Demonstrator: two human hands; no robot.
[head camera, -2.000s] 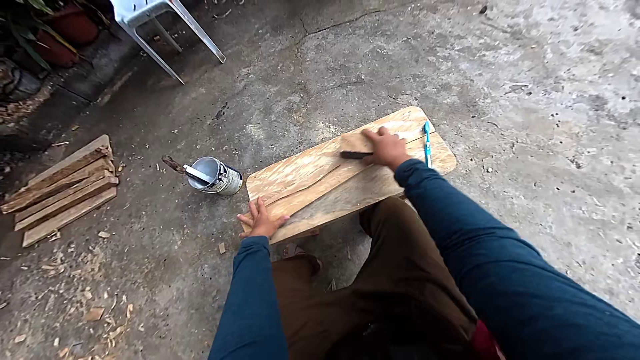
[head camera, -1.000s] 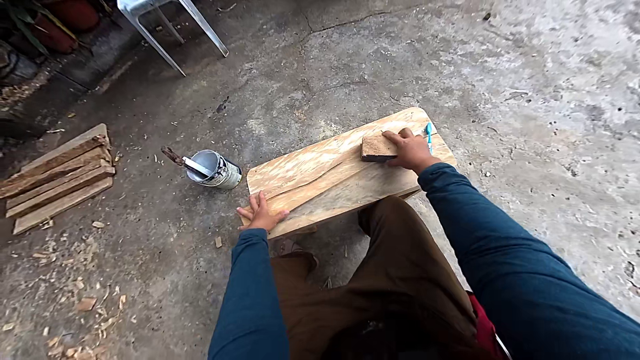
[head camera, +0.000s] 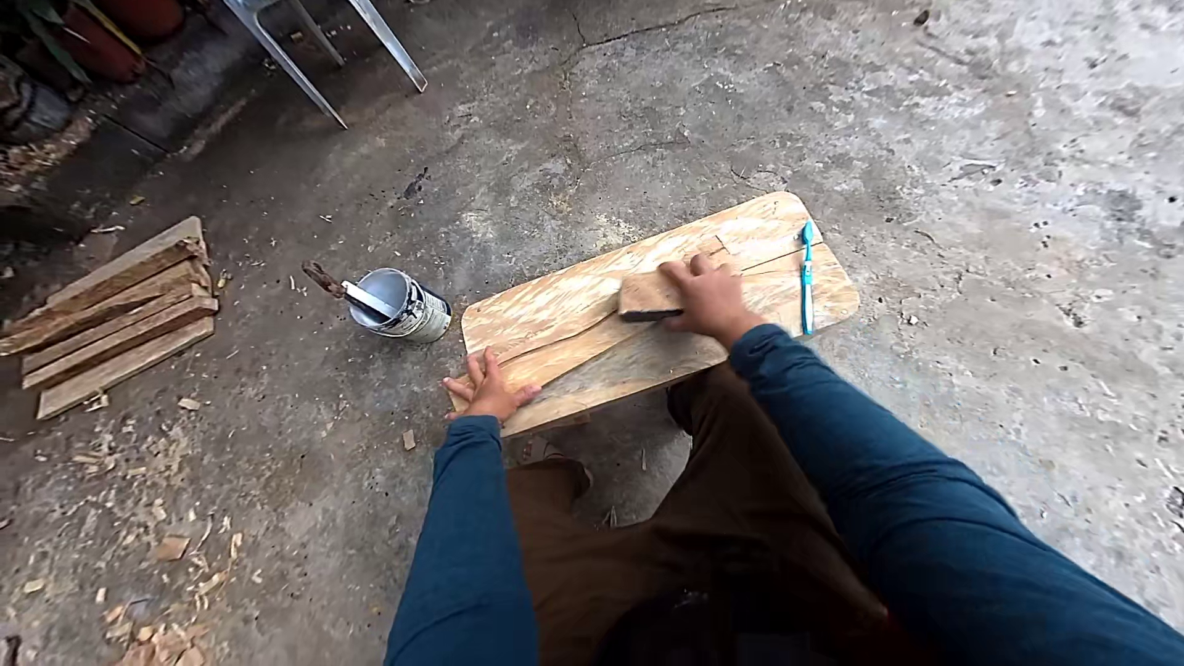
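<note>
A wooden board with rounded corners (head camera: 592, 277) lies across in front of my knees, made of pale planks with dark seams. My right hand (head camera: 710, 298) grips a wooden block with a dark underside (head camera: 647, 296), which rests on the middle of the board. My left hand (head camera: 492, 390) presses on the board's near left corner with fingers spread, holding nothing. A blue toothbrush (head camera: 807, 277) lies on the right end of the board, beyond my right hand.
Left of the board stands a paint-stained bucket (head camera: 427, 316) with a brush-like tool leaning in it. Rough wood pieces (head camera: 120, 314) lie on the concrete at far left, with wood chips (head camera: 171, 548) below them. Plastic chair legs (head camera: 388, 46) and plant pots (head camera: 97, 46) are at upper left.
The block was tilted up on the board, its wooden face showing, after only its dark side showed earlier. Now my right hand has it further left along the board. My left hand stays at the corner.
</note>
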